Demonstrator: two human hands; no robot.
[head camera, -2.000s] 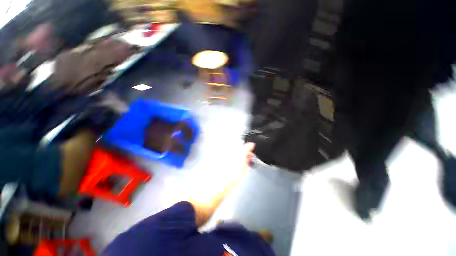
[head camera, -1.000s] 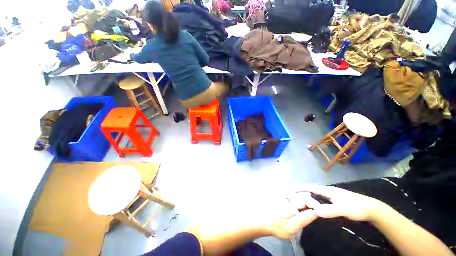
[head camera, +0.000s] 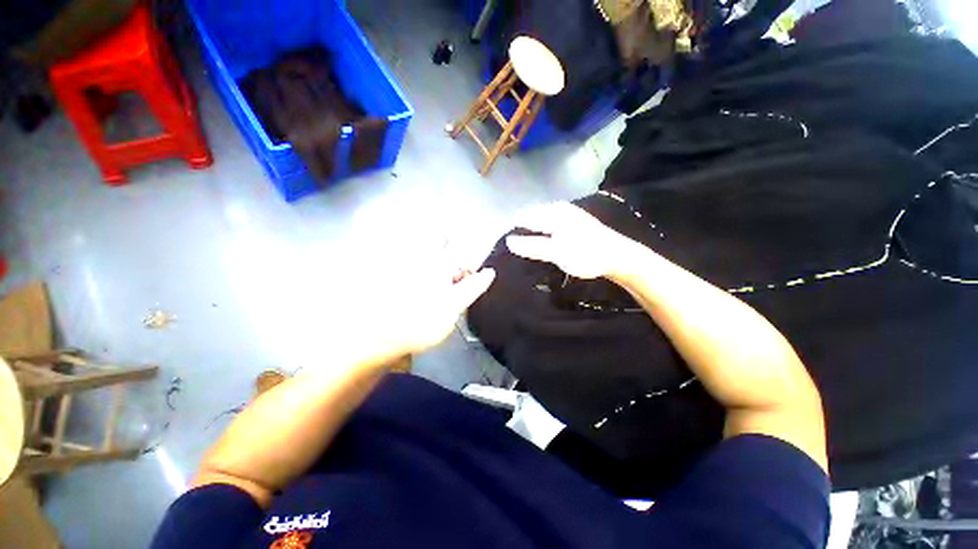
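Observation:
A large black jacket (head camera: 783, 354) with white dashed basting lines spreads across the right side of the head view. My right hand (head camera: 568, 238) lies at its left end, with the fingers bent over the edge and gripping the cloth. My left hand (head camera: 434, 306) is beside the same edge, just left of the cloth. It is washed out by glare, with its fingertips near the edge, so whether it grips anything cannot be told.
A blue crate (head camera: 384, 120) with dark brown cloth stands on the floor at the upper left, beside a red stool (head camera: 123, 59). A round-topped wooden stool (head camera: 536, 64) stands at top centre. Another wooden stool (head camera: 80, 375) is cut off at the left edge.
The view has turned right and down, so more of the jacket shows. My hands, together at the garment a second ago, are now slightly apart, with my right hand on its edge.

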